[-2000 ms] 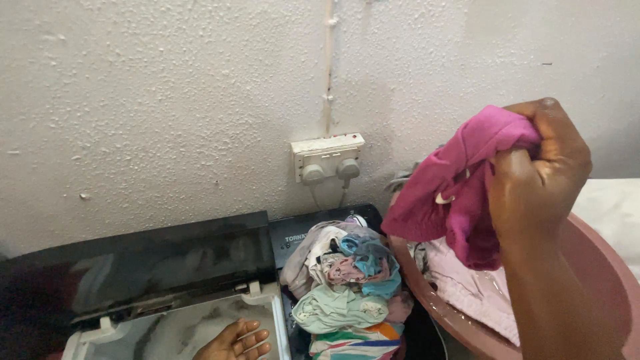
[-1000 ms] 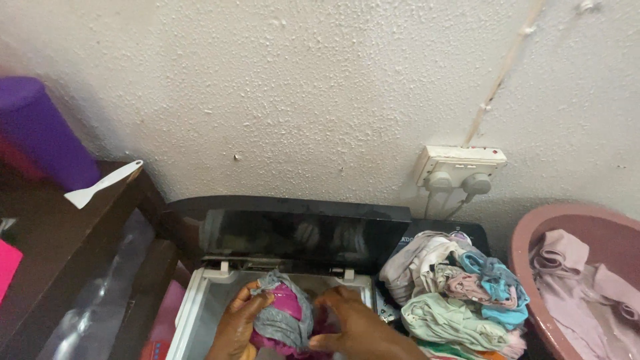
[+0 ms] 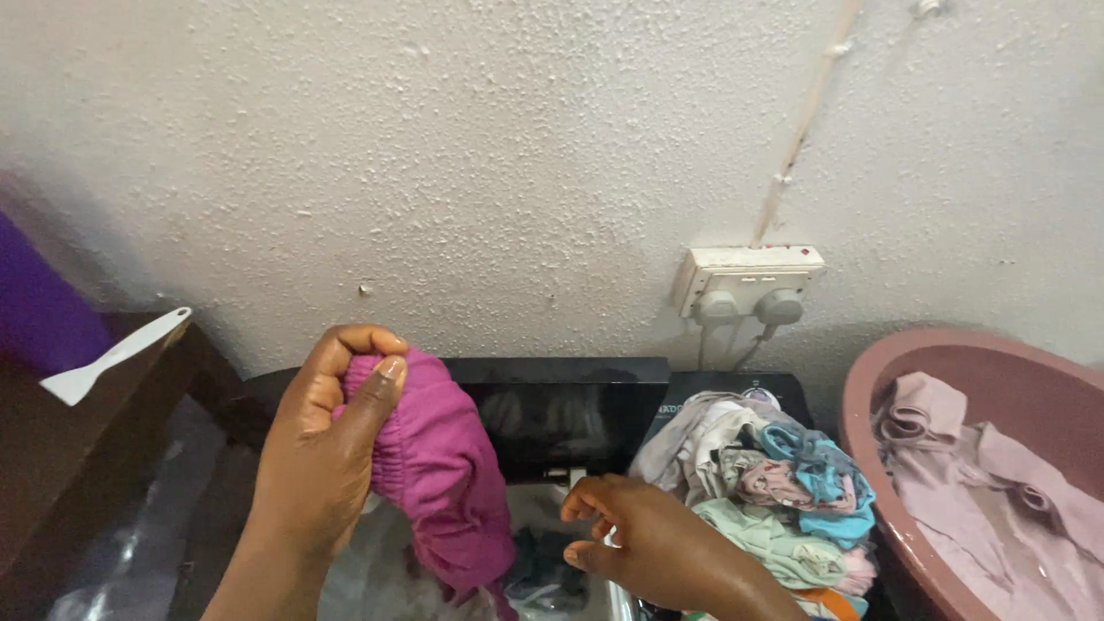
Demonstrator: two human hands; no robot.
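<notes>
My left hand (image 3: 349, 431) grips the gathered elastic edge of a magenta garment (image 3: 448, 483), which hangs over the open tub of a washing machine (image 3: 621, 595). My right hand (image 3: 630, 539) is to the right of the garment at the tub's right edge, with fingers apart and holding nothing. Dark cloth (image 3: 548, 569) lies low inside the tub, partly hidden by the garment. Right of my right hand, a heap of mixed clothes (image 3: 759, 492) rests on the machine's top.
A pink plastic basin (image 3: 897, 517) with pale pink cloth (image 3: 940, 492) stands at the right. Behind the heap, a wall socket (image 3: 750, 280) holds two plugs. The machine's black lid (image 3: 561, 414) is raised against the wall. At the left, a white spatula (image 3: 116, 358) lies on a dark wooden shelf (image 3: 60, 483) beside a purple container (image 3: 43, 293).
My left hand has lifted the magenta garment up from the tub. The grey cloth that was with it a second ago no longer shows in the hand. My right hand is now apart from the garment.
</notes>
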